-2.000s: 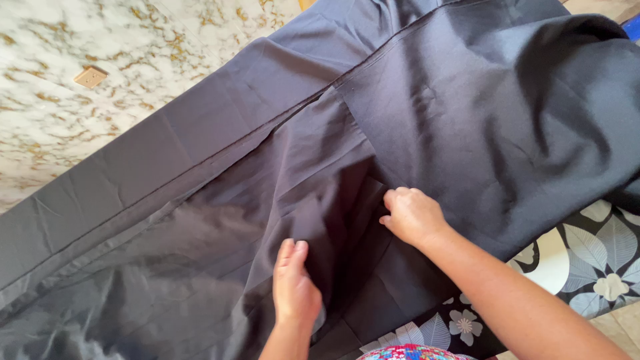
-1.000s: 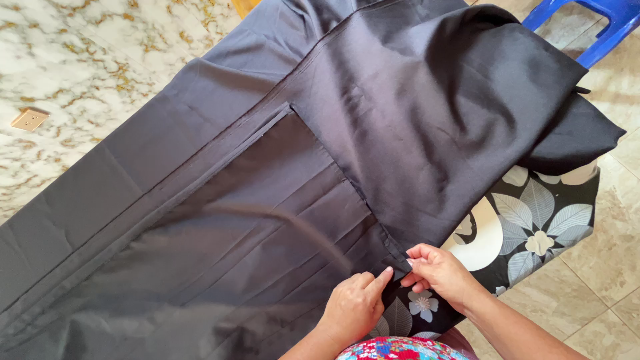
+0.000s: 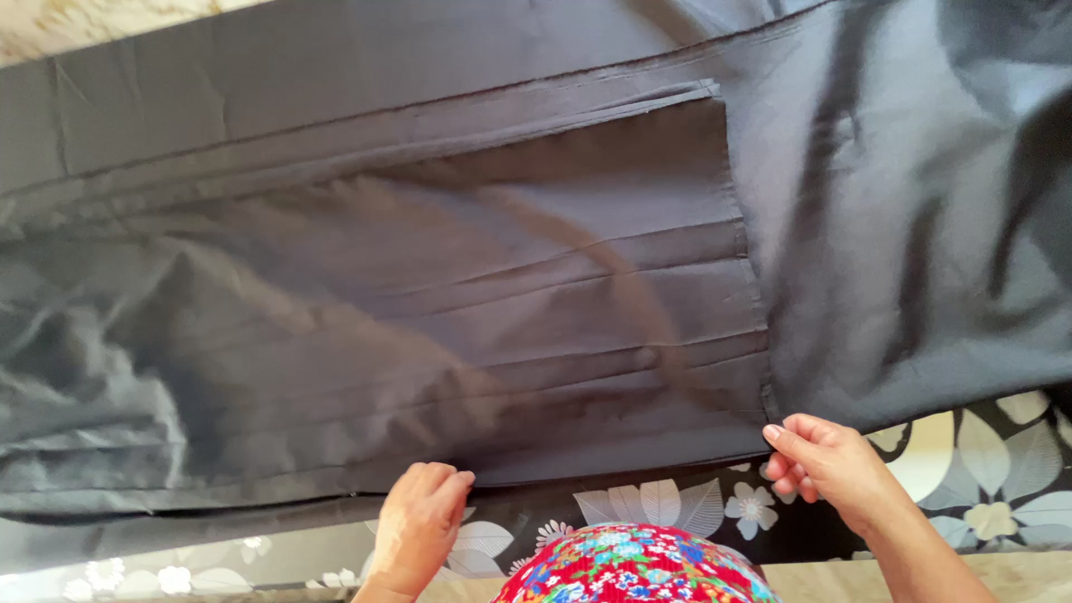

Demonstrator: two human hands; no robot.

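Dark, glossy fabric (image 3: 586, 310) lies spread over the work surface, with a pleated upper piece whose straight right edge runs down to its lower corner. At that corner, my right hand (image 3: 825, 469) pinches the fabric edge between thumb and forefinger. My left hand (image 3: 423, 511) grips the lower fabric edge farther left, its fingers curled over the cloth. Wrinkles and folds show at the far left of the upper piece. A long seam line crosses the larger dark cloth (image 3: 293, 75) behind it.
A black cover with grey and white flowers (image 3: 670, 502) shows under the fabric along the near side. Red floral clothing (image 3: 628, 561) is at the bottom middle. A marbled surface (image 3: 100, 21) is at the top left, and pale floor (image 3: 1022, 578) at the bottom right.
The upper piece, bunched two seconds ago, now lies flatter. My left hand has moved left along the near edge, away from my right hand. The view has turned and come closer.
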